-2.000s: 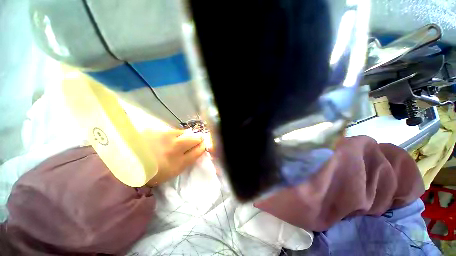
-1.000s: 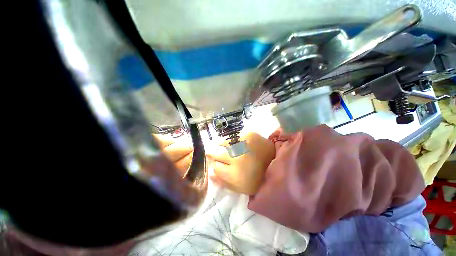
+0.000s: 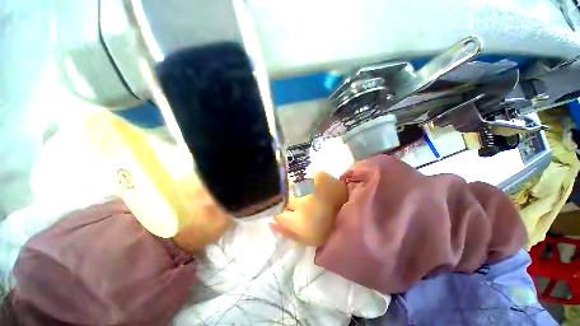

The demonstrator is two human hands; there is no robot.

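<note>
White crumpled fabric (image 3: 245, 283) bunches below my hands, with fine dark threads over its lower part. My left hand (image 3: 207, 223) is at its upper left edge, partly covered by the pale-yellow lamp (image 3: 141, 188). My right hand (image 3: 313, 213) is bent at its upper right edge, beneath a spring screw with a pale knob (image 3: 303, 187). A chrome loop with a black face (image 3: 216, 127) blocks the area between my hands and hides the fingertips and needle area. I cannot see whether the fingers grip the fabric.
The white machine head (image 3: 356, 32) with its blue stripe spans the top. Metal tension discs (image 3: 365, 95), a silver lever (image 3: 451, 60) and a grey-white knob (image 3: 372, 137) stick out above my right sleeve. A blue stick (image 3: 432, 145), yellowish cloth (image 3: 550, 191) and a red plastic item (image 3: 559, 267) are at right.
The chrome loop has shifted in view from the left to the centre-left and looks smaller. The lamp and my left sleeve show again. My right hand stays in about the same place.
</note>
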